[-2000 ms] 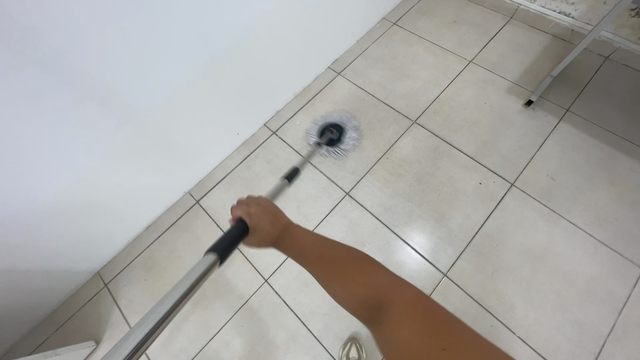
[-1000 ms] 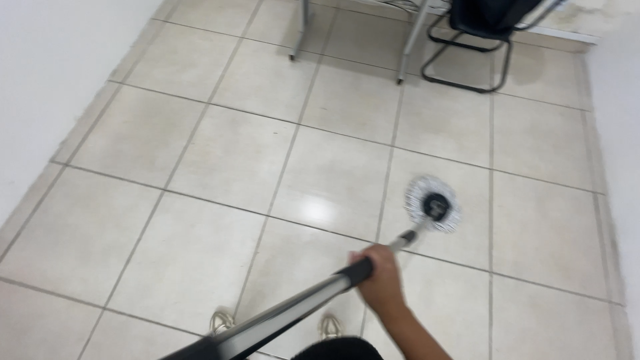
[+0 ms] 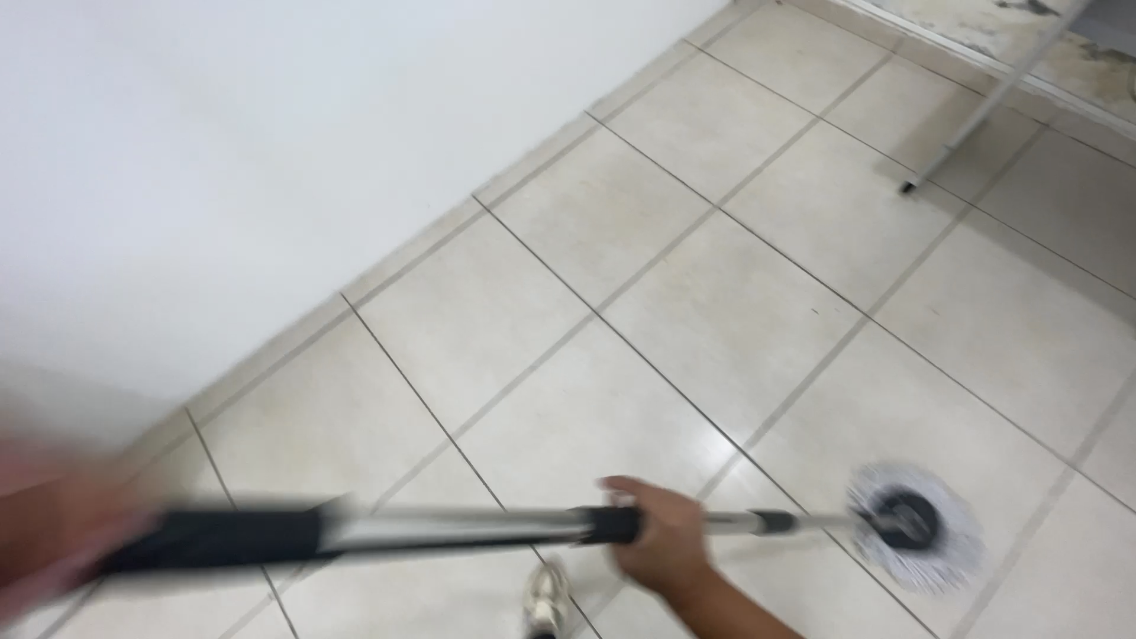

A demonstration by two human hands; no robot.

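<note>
A spin mop's metal handle (image 3: 453,525) runs almost level across the lower part of the head view. My right hand (image 3: 661,537) is closed round it just past a black collar. At the left edge my left hand (image 3: 71,524), blurred, grips the end of the handle by its black foam grip (image 3: 222,537). The round mop head (image 3: 919,528), white strands around a black plastic hub, lies on the tiled floor (image 3: 568,373) at the lower right.
A white wall (image 3: 266,160) with a tile skirting borders the floor on the left. At the upper right a metal furniture leg (image 3: 985,111) with a black foot stands on the tiles, near a wall with peeling paint. My shoe (image 3: 547,599) shows at the bottom.
The view has swung back toward the left wall since a second ago, and the chair has left it. The handle now lies nearly level across the view, and my left hand has come into sight.
</note>
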